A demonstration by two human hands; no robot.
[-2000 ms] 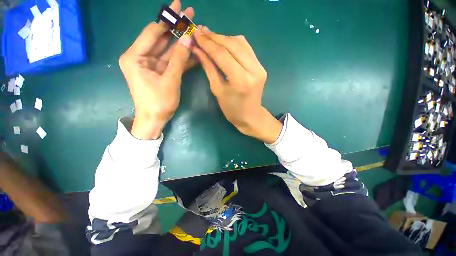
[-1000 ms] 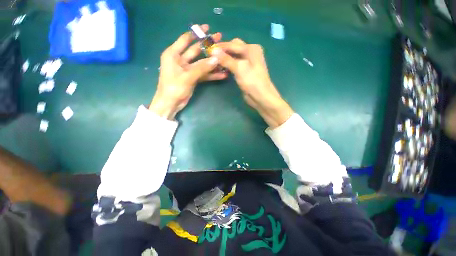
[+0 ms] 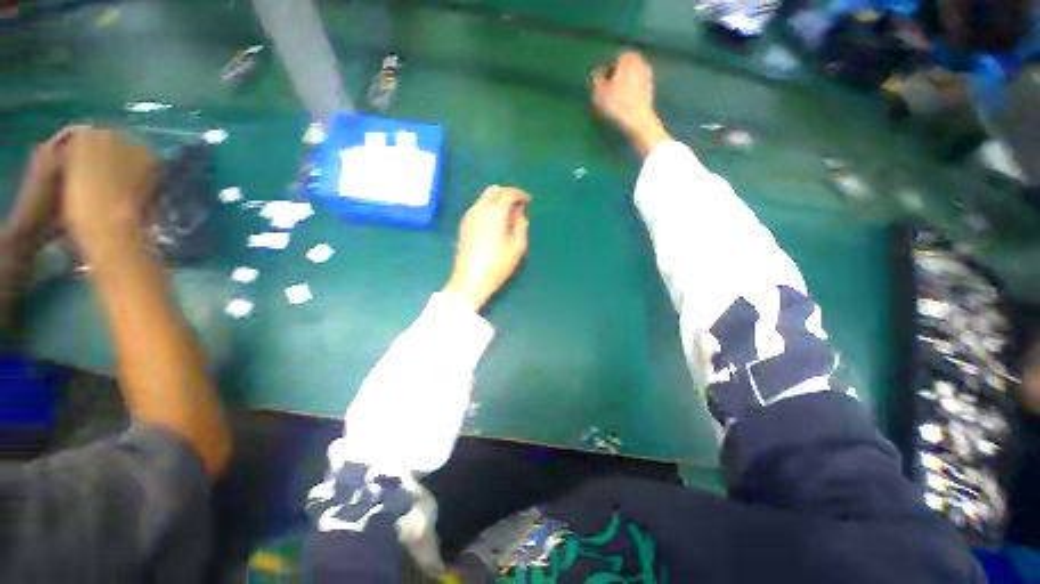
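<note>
My left hand (image 3: 493,242) is over the green bench right of the blue bin, fingers curled; blur hides whether it holds anything. My right hand (image 3: 630,94) is stretched to the far side of the bench, fingertips bent down at the surface; a small dark spot shows by them, too blurred to name. The small unit with the orange flex is not clearly visible. The blue bin (image 3: 429,211) holds white pieces (image 3: 386,173). Several white square pads (image 3: 298,294) lie loose on the bench left of and below the bin.
A black tray (image 3: 903,342) full of small units stands at right. Another person's hands and arm (image 3: 148,308) are at left by a dark bag. Small units (image 3: 387,80) lie beyond the bin. Tiny scraps (image 3: 601,440) lie by the near edge. Blurred items and people are at the far right.
My hands have separated: the right moved away to the far side, the left dropped lower. The unit they held between them no longer shows clearly. The view has shifted towards the left.
</note>
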